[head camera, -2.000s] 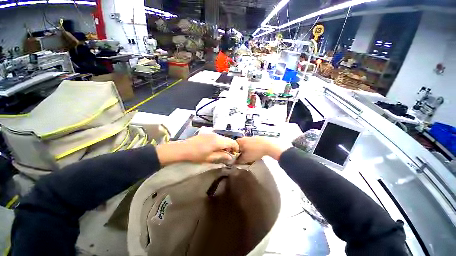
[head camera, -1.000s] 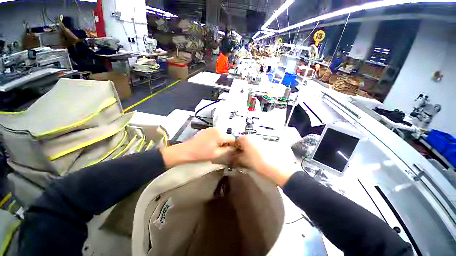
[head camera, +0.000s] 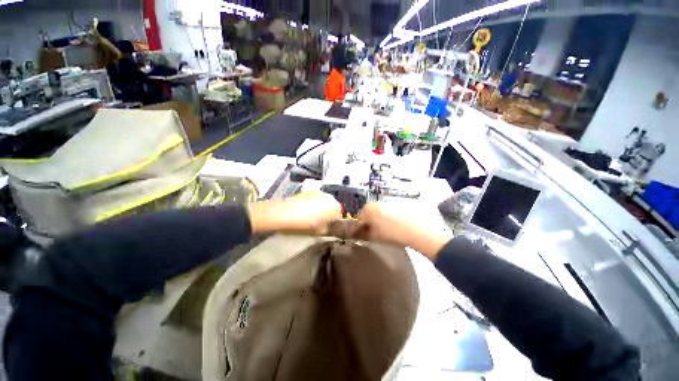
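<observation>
A beige bag (head camera: 253, 316) hangs open toward me, its dark inside and a small white label on the left inner wall showing. My left hand (head camera: 301, 213) and my right hand (head camera: 391, 225) meet at its far top edge and grip the cloth there, fingers close together. A small brownish piece (head camera: 344, 228) shows between the fingers; I cannot tell what it is. The sewing machine's dark head cover (head camera: 344, 199) is just behind the hands. The presser area is hidden by the hands.
A pile of beige bags with yellow edges (head camera: 112, 160) stands at left. A white-framed control panel (head camera: 506, 206) is at right, with a crumpled clear plastic bag (head camera: 460, 202) beside it. A person in orange (head camera: 336, 84) is farther back. A shiny metal plate (head camera: 458, 346) lies at lower right.
My hands have shifted slightly and lie flatter along the bag's edge. The machine's dark head cover now shows more behind them. The view has shifted slightly. Both hands stay on the bag.
</observation>
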